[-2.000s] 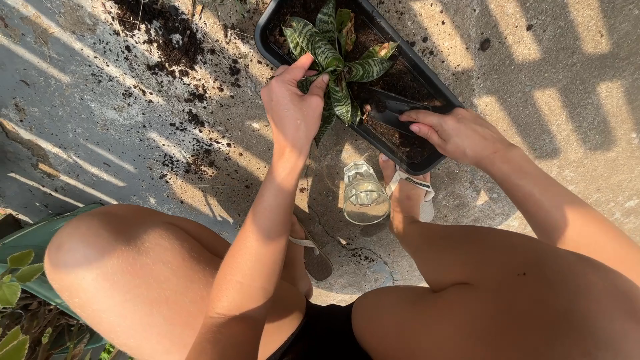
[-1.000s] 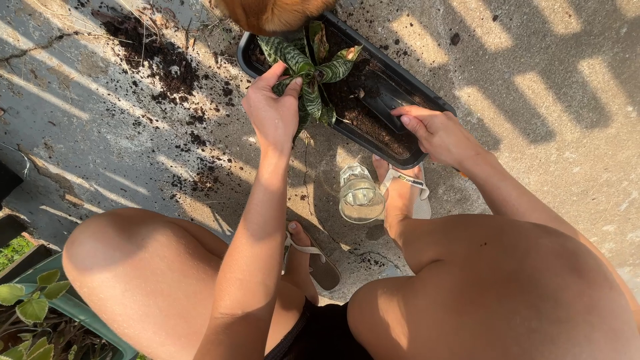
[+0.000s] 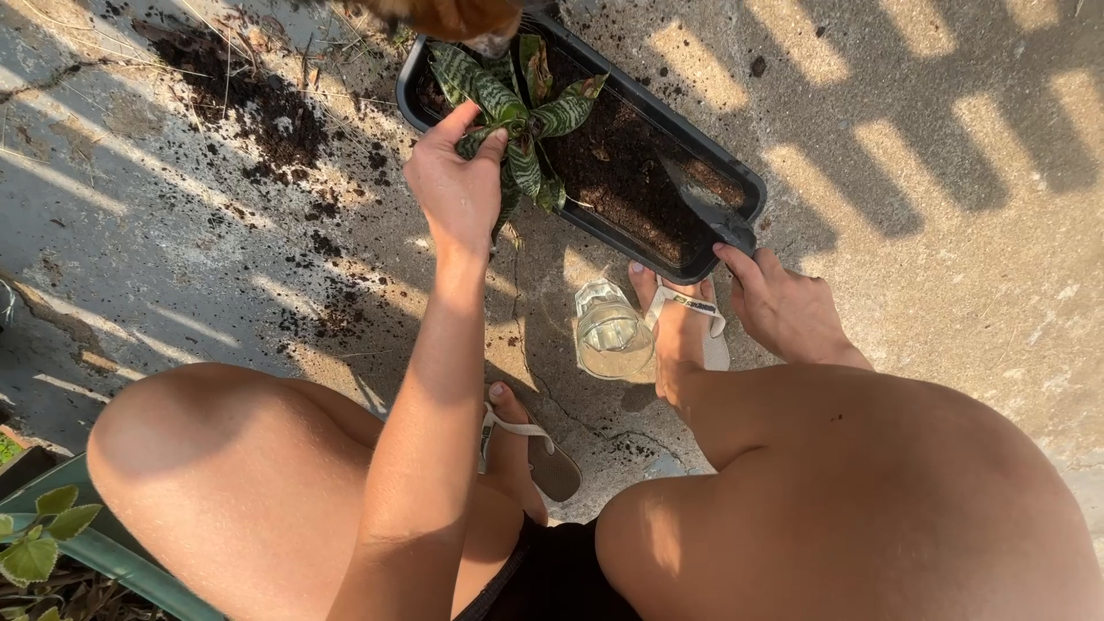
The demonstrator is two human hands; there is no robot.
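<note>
A potted plant with banded green leaves stands at the left end of a black plastic planter box holding dark soil. My left hand pinches the plant near its leaf bases with thumb and fingers. At the planter's lower right corner, my right hand has its fingers curled around the end of a dark hand trowel. The trowel's blade lies on the soil, and its handle is mostly hidden by the hand. A clear drinking glass with liquid stands on the concrete beside my sandalled foot.
An animal's brown and white muzzle reaches over the planter's top left edge, close to the leaves. Spilled soil lies on the concrete at the left. A green planter with leafy growth stands at the lower left, beside my knee.
My right hand has moved from over the soil out to the planter's lower right corner, and the trowel has shifted with it. The animal's head has come in at the top.
</note>
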